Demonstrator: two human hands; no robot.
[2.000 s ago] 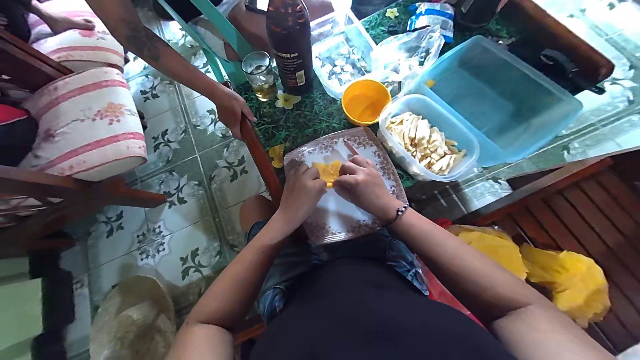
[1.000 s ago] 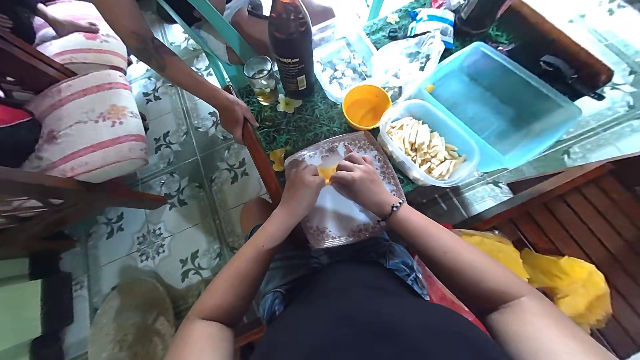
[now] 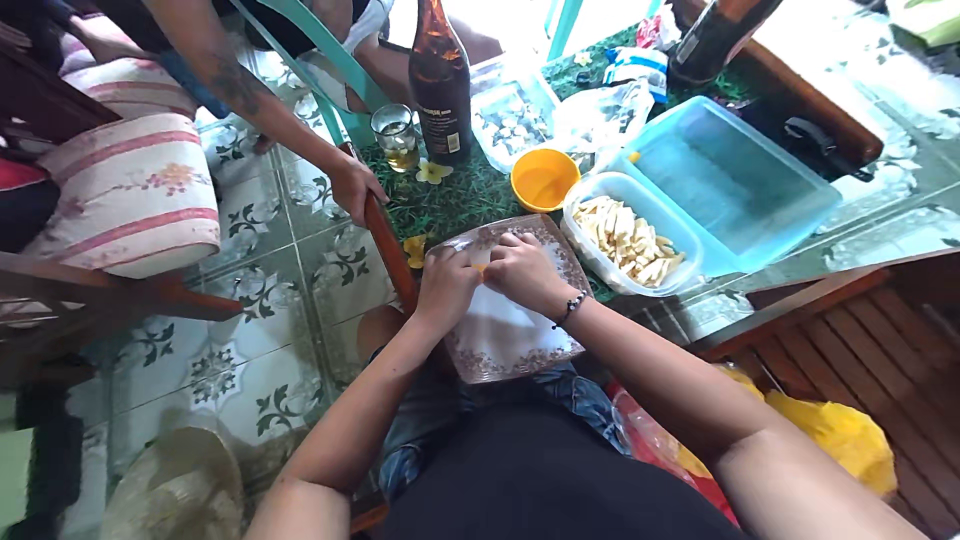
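Over a square plate with a floral rim [image 3: 510, 337], my left hand [image 3: 450, 281] and my right hand [image 3: 525, 274] meet, both closed on a small thin yellow-orange piece [image 3: 480, 270]; what it is made of I cannot tell. A bracelet circles my right wrist. Just beyond the plate stands a yellow cup [image 3: 545, 180]. At its right, a clear plastic tub [image 3: 570, 217] holds many pale cut strips [image 3: 626, 236].
A dark glass bottle [image 3: 441, 90] and a drinking glass [image 3: 396, 139] stand behind the plate. Nearby are a tray of small wrapped pieces [image 3: 514, 120], a blue plastic lid or container [image 3: 735, 187] and another bottle [image 3: 712, 37]. Another person's hand [image 3: 356, 187] rests on a wooden edge at left.
The yellow-orange piece between my fingers showed wide and spread two seconds ago; now only a small part shows. My hands stay together over the plate.
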